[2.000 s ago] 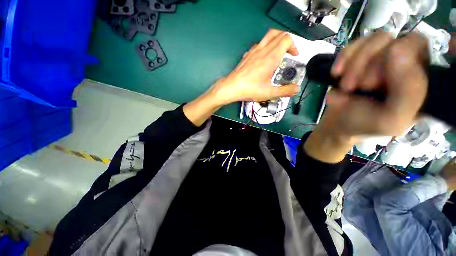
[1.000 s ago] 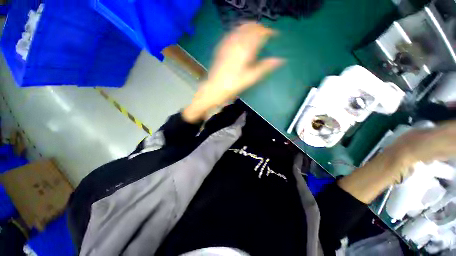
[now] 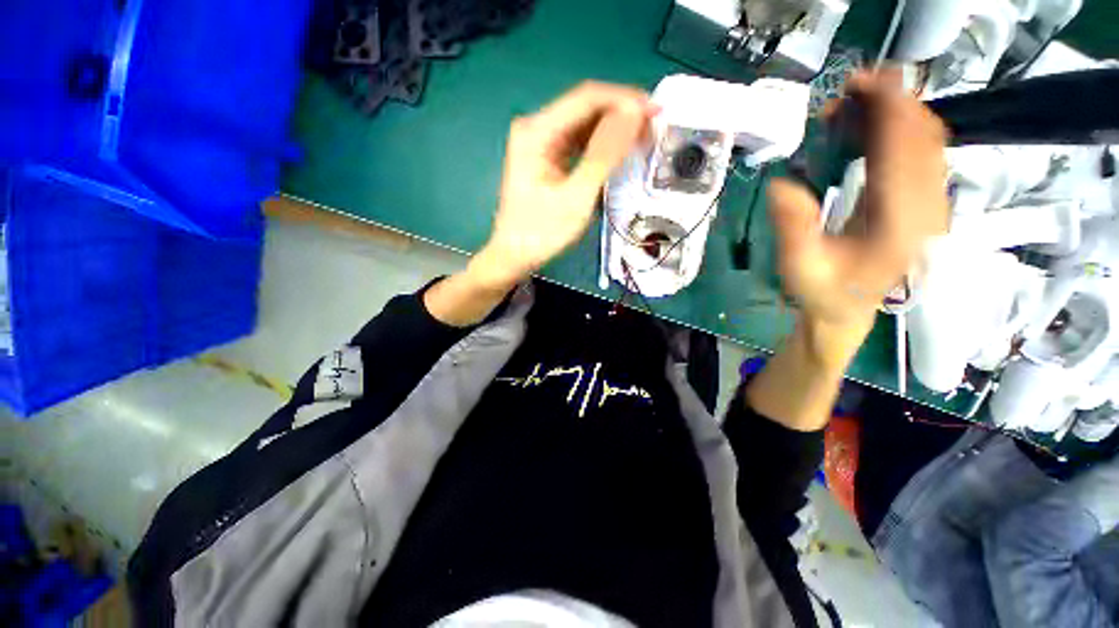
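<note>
A white camera housing lies on the green bench in front of me, with a dark round lens in its middle and thin red and black wires at its lower opening. My left hand is at its upper left edge, thumb and fingers curled close together; whether they pinch anything or touch the housing is unclear. My right hand is blurred, raised right of the housing, fingers and thumb apart, with nothing visible in it. The black electric screwdriver lies across the right side, beyond my right hand. A short black cable tail lies beside the housing.
Dark faceplates are piled at the upper left. The metal screw feeder stands beyond the housing. Several white units crowd the right side. Blue bins stand at the left. Another person's legs show at the lower right.
The view has swung back from the previous frame. My left hand has come from the open bench to the housing. My right hand, on the screwdriver two seconds ago, is now off it.
</note>
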